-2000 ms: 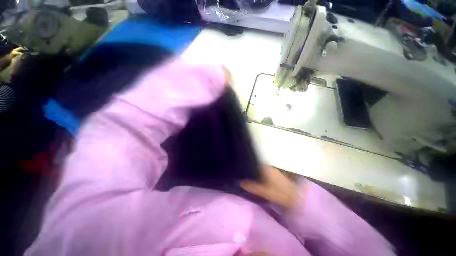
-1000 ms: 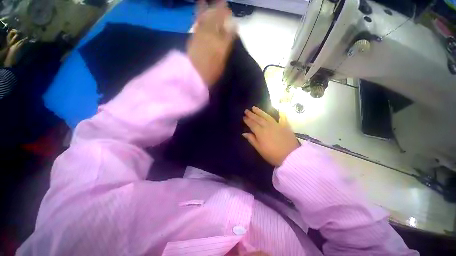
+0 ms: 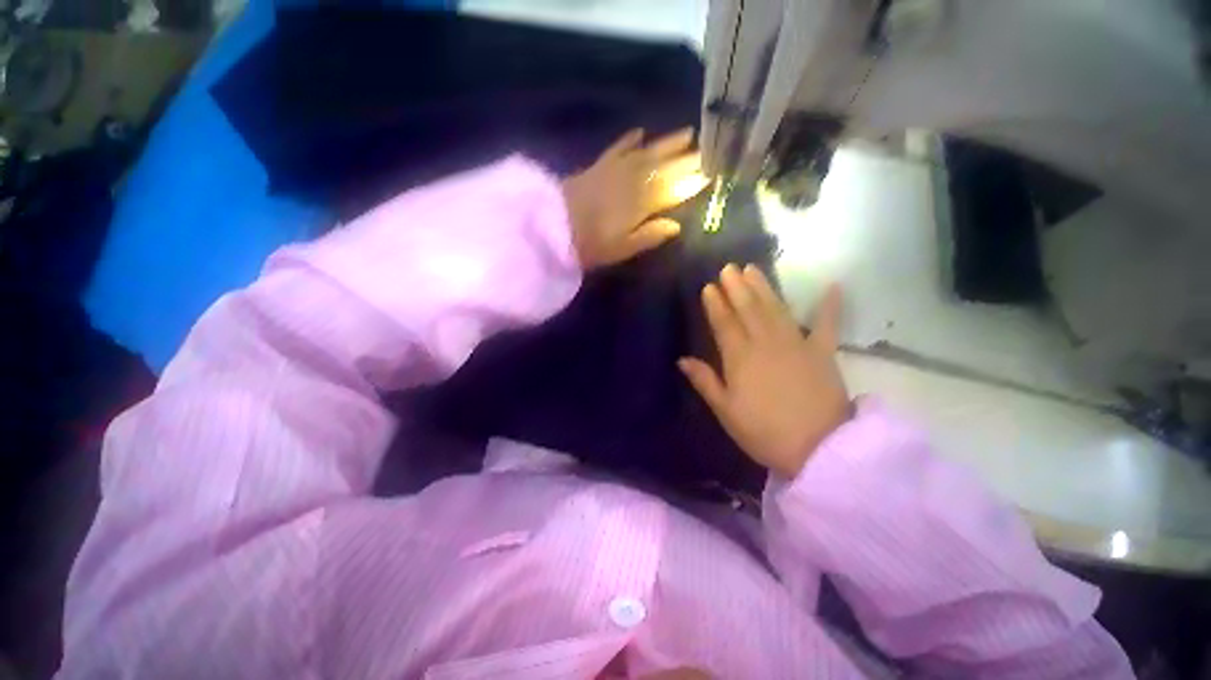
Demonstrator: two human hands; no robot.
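Observation:
A dark purple-black garment piece (image 3: 571,359) covers the lap and the machine bed, with its right edge under the presser foot (image 3: 717,206). My left hand (image 3: 631,199) lies flat on the cloth just left of the foot, fingertips close to it. My right hand (image 3: 777,372) lies at the cloth's right edge, just below the foot, fingers spread and pointing to it. Both hands press on the cloth from above and do not grip it. The lamp glare hides the needle and any seam.
The off-white sewing machine head (image 3: 930,67) stands at the upper right. A black mobile phone (image 3: 996,226) lies on the white bed (image 3: 850,253). A bright blue sheet (image 3: 186,253) lies at the left under the cloth. Other machinery shows at the upper left.
My left hand has come down from above onto the cloth beside the foot. The cloth edge has moved right, under the foot. My right hand has moved slightly right and down.

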